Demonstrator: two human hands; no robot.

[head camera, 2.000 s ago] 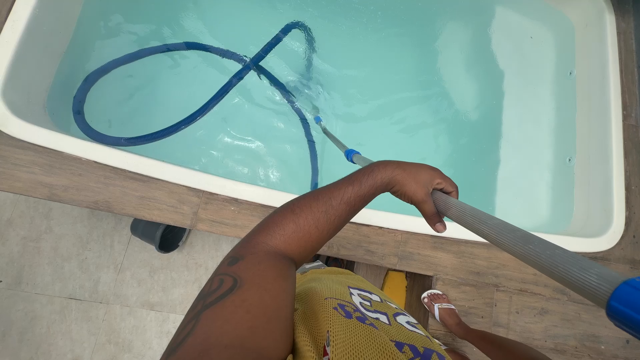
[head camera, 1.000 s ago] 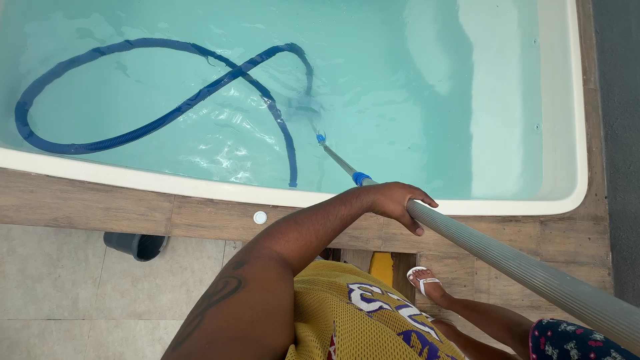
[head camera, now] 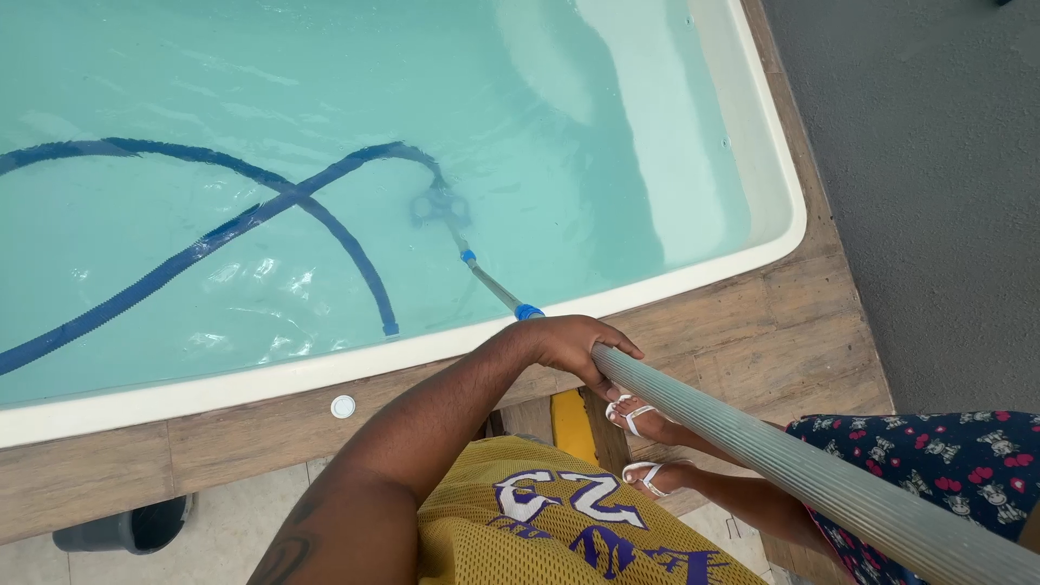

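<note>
My left hand (head camera: 581, 345) is closed around a ribbed grey telescopic pole (head camera: 772, 463), just above the pool's near edge. Blue collars join the pole's thinner sections, which slope down into the water. At the far end a pool vacuum head (head camera: 439, 208) sits under water, blurred by ripples. A blue corrugated hose (head camera: 203, 244) runs from it, crosses over itself and leaves the view at the left. One end of the hose lies by the near wall. The pole's thick end runs out at the lower right. My right hand is out of view.
The white pool rim (head camera: 244, 366) borders a wood-look deck (head camera: 764, 333). A person in white flip-flops (head camera: 646, 479) and patterned clothing stands close at the right, beside the pole. A dark bucket (head camera: 122, 528) lies tipped at lower left. Dark grey ground (head camera: 910, 203) is beyond the deck.
The view has shifted right, showing more of the other person and the grey ground. My left hand keeps its hold on the pole. The vacuum head shows more plainly under the water.
</note>
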